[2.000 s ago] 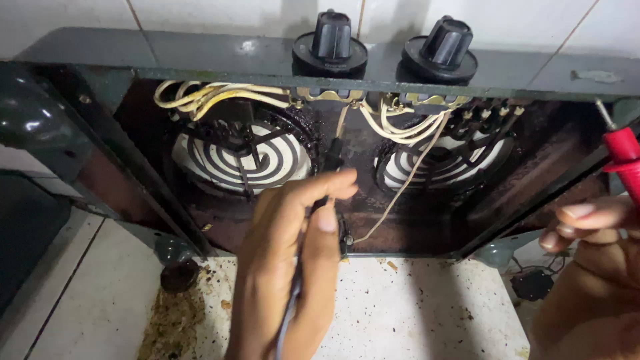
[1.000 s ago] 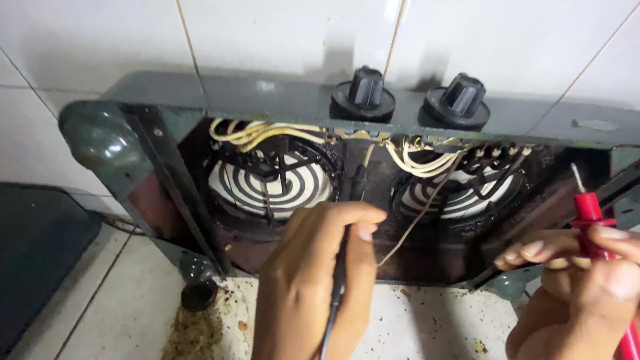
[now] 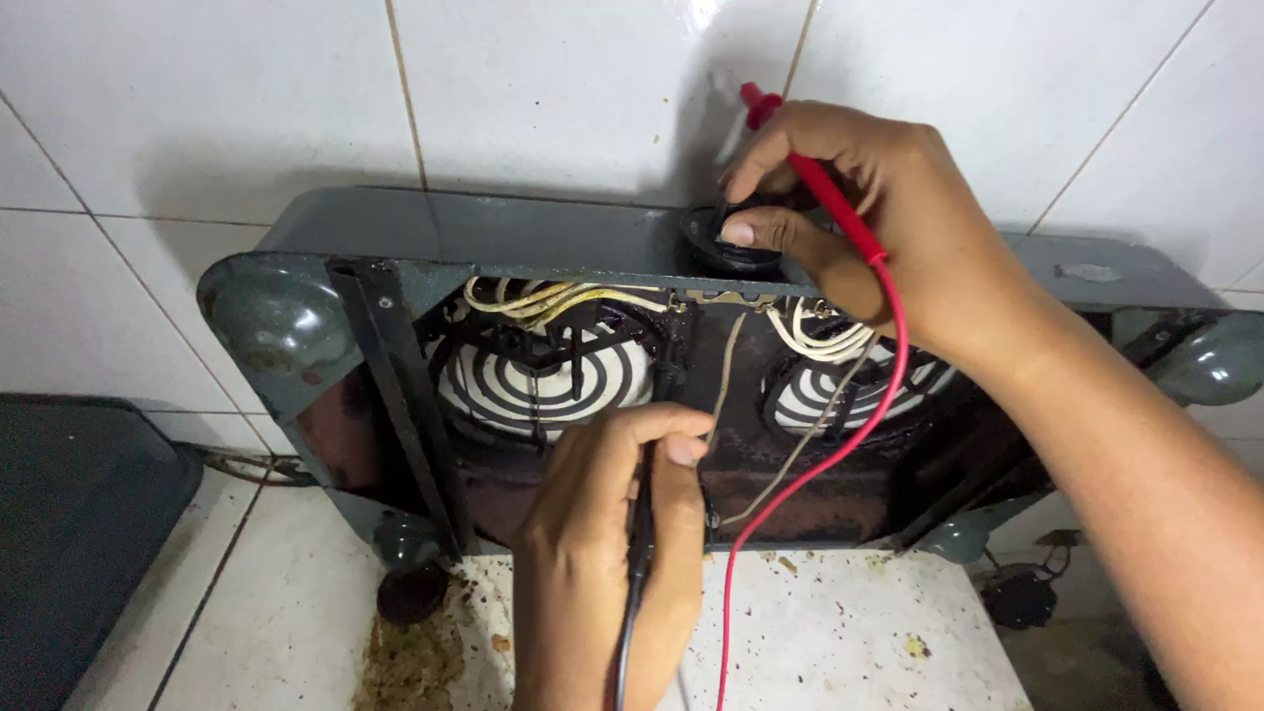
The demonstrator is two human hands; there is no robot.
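An electric double-burner hot plate (image 3: pixel 553 232) stands on its side, its underside open toward me. Inside are two spiral coil burners (image 3: pixel 602 370) and bundles of pale wires (image 3: pixel 573 299). My left hand (image 3: pixel 622 553) holds a black test probe (image 3: pixel 644 513) upright in front of the hot plate's middle; its upper end is near the terminals, but contact cannot be told. My right hand (image 3: pixel 859 207) pinches a black control knob (image 3: pixel 733 242) on the top edge. A red test probe (image 3: pixel 834 202) lies across that same hand, its tip end pointing up and left. The second knob is hidden behind my right hand.
White wall tiles (image 3: pixel 612 99) rise behind the hot plate. It rests on a stained tiled counter (image 3: pixel 839 632). A dark flat panel (image 3: pixel 79 523) lies at the left, with a cable (image 3: pixel 257 466) behind it. A round dark object (image 3: pixel 1019 595) is at the lower right.
My right hand has moved up and left from beside the hot plate to a knob, carrying the red probe. My left hand still holds the black probe. The view has shifted.
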